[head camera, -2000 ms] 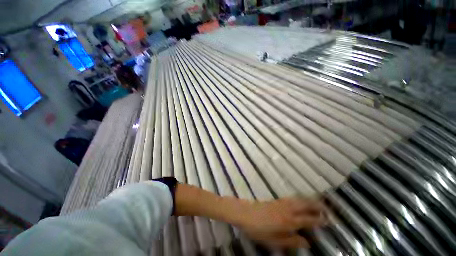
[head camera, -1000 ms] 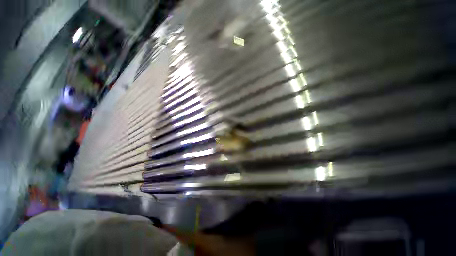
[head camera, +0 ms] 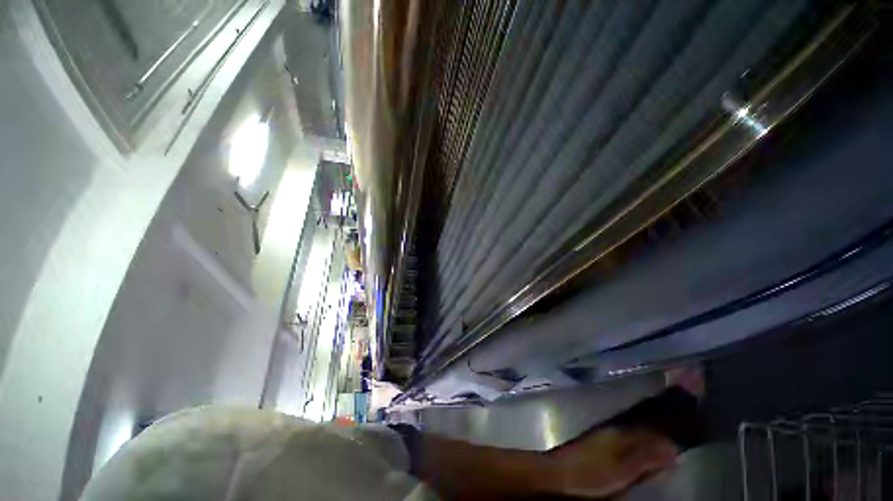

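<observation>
My left arm comes in at the bottom in a white sleeve with a dark cuff. My left hand [head camera: 622, 460] is low at the right of centre, below the bed's side, beside a dark shape. Its fingers are hard to make out, so its hold cannot be told. A small pinkish patch shows above the dark shape; I cannot tell what it is. Long grey strips [head camera: 578, 147] lie in parallel rows above the hand, apart from it. A shiny edge rail [head camera: 627, 220] borders them. My right hand is not in view.
A wire rack [head camera: 813, 455] stands at the lower right, near my left hand. A smooth grey-blue surface [head camera: 705, 264] runs below the rail. A long polished surface [head camera: 377, 108] lies beyond the strips. White walls and bright lights fill the left.
The view has swung and tilted strongly to the bed's side. My left hand was over the strips and bare tubes two seconds ago and is now below the edge rail. The wire rack shows more clearly.
</observation>
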